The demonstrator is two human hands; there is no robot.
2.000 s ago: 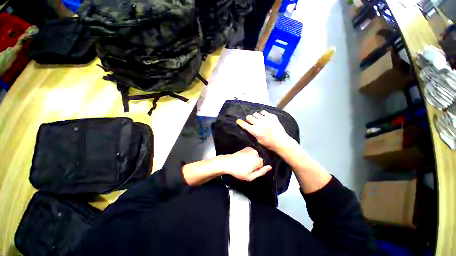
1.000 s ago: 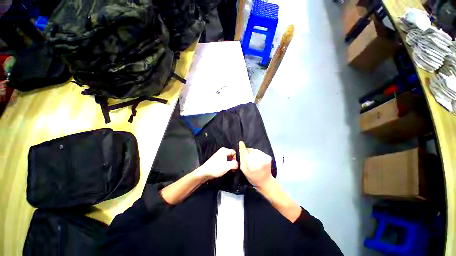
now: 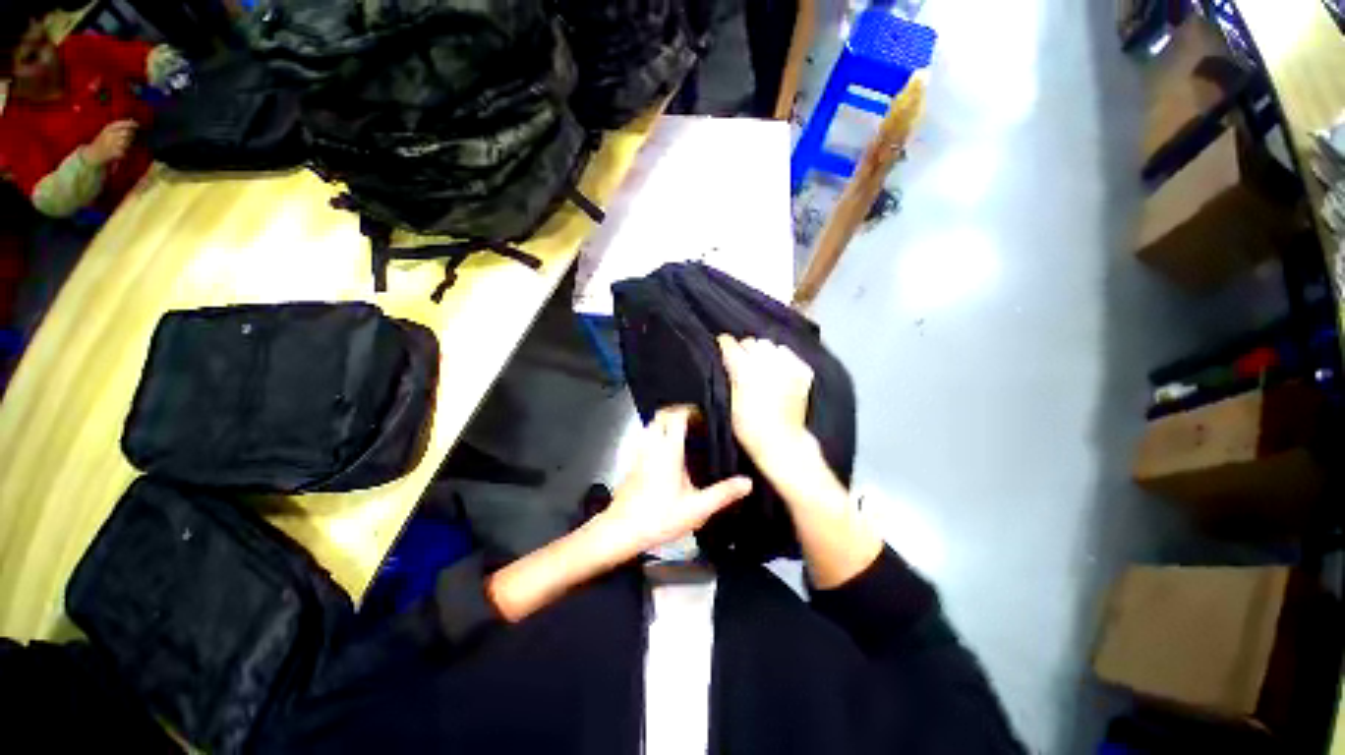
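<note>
An inside-out backpack (image 3: 804, 376), black and rounded, lies over my lap against the near edge of the white-topped stand (image 3: 686, 199). A long dark seam or opening runs down its middle. My right hand (image 3: 767, 391) grips the fabric beside this line, fingers curled over it. My left hand (image 3: 661, 490) is at the bag's left side, its thumb spread toward the middle and its fingertips against or partly behind the black cloth. No camouflage side of this bag shows.
Two black inside-out bags lie on the yellow table (image 3: 487, 317) at left, below stacked camouflage backpacks (image 3: 443, 126). A wooden post (image 3: 867, 185) rises beyond the lap bag, near a blue stool (image 3: 882, 59). Cardboard boxes (image 3: 1192, 634) line the right. A person in red (image 3: 74, 118) is at upper left.
The bag has turned and its long opening line now faces up. My hands have moved apart; the left thumb is spread and the right hand sits higher. The view has shifted.
</note>
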